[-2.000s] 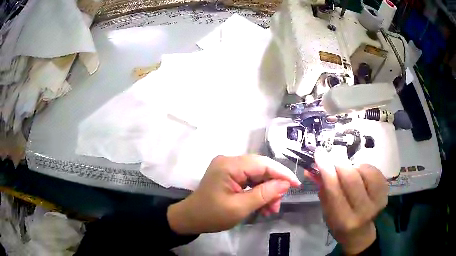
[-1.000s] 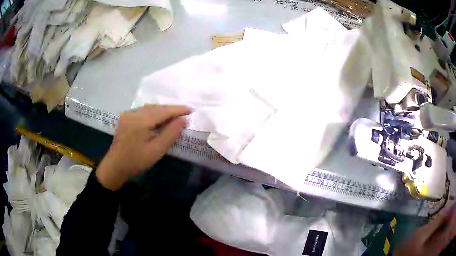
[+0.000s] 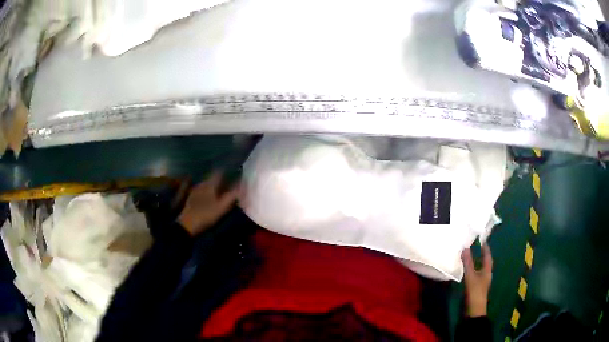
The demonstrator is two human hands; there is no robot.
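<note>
A white garment point(image 3: 334, 194) lies bunched below the table's front edge, over my lap. A black label point(image 3: 435, 203) with faint pale lettering shows on its right part. My left hand point(image 3: 210, 200) is blurred at the garment's left edge; whether it grips the cloth is unclear. My right hand point(image 3: 477, 277) is at the garment's lower right corner, fingers upward and apart, with no clear grip on the cloth.
The pale table point(image 3: 200, 73) has a ruler-marked front edge. The sewing machine's lower part point(image 3: 541, 43) is at upper right. Cream cloth pieces point(image 3: 100, 23) lie at upper left, more cloth point(image 3: 87, 234) at lower left by a yellow bar point(image 3: 87, 190). Yellow-black tape point(image 3: 527, 257) marks the green floor.
The view has tipped down toward my lap. Both hands have left the table and machine area and are at the garment's sides. The white panel no longer overlaps the table's front edge.
</note>
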